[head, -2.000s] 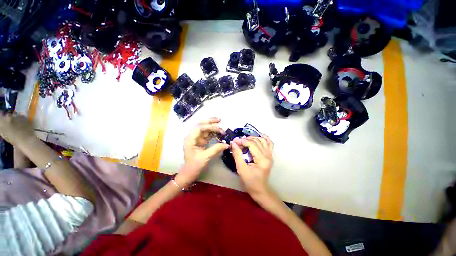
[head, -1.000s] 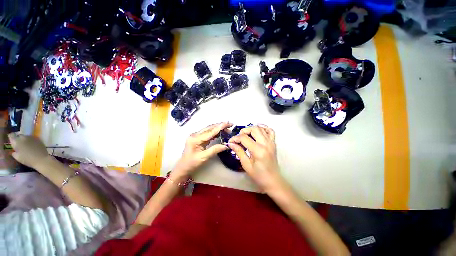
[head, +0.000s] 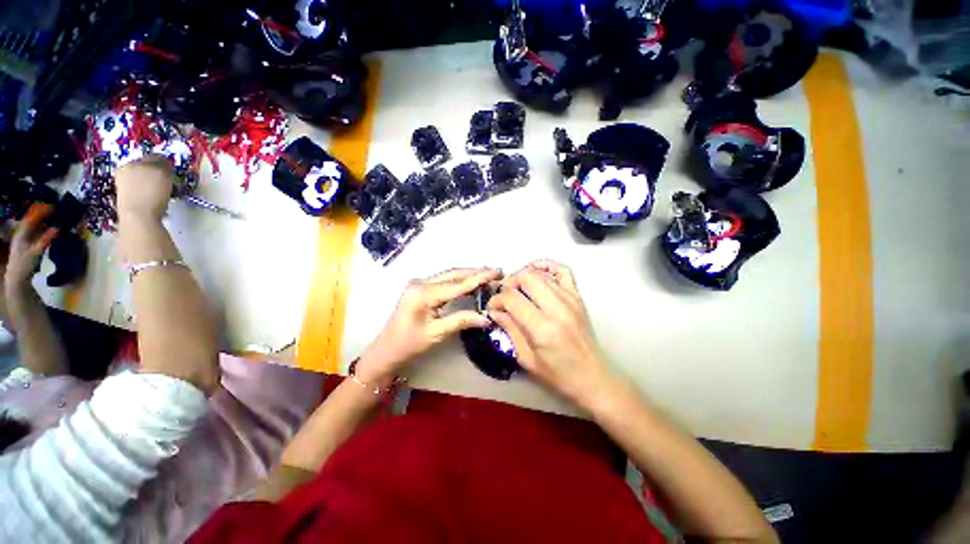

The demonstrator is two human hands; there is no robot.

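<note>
A black camera housing [head: 491, 352] with a pale ring inside sits at the table's front edge, partly hidden under my hands. My left hand [head: 434, 313] is on its left side, thumb and fingers pinching a small dark camera module [head: 484, 299] over the housing. My right hand [head: 545, 319] is on the right, its fingertips bunched against the module. Whatever the right fingertips pinch is hidden. Several loose camera modules [head: 429, 191] lie in a cluster beyond my hands. A housing with a white ring [head: 310, 176] lies to their left.
Several housings [head: 614, 181] with boards and red wires stand at the right and back right. A neighbour's arm [head: 168, 298] reaches to the pile of ring boards [head: 119, 128] at left; their other hand holds an orange-handled tool [head: 38, 216]. Blue plastic [head: 798, 11] is at the back.
My hands stay over the housing; my right hand has closed in on the module and more of the ring shows. The neighbour's arm has reached forward to the ring boards, and an orange-handled tool has appeared.
</note>
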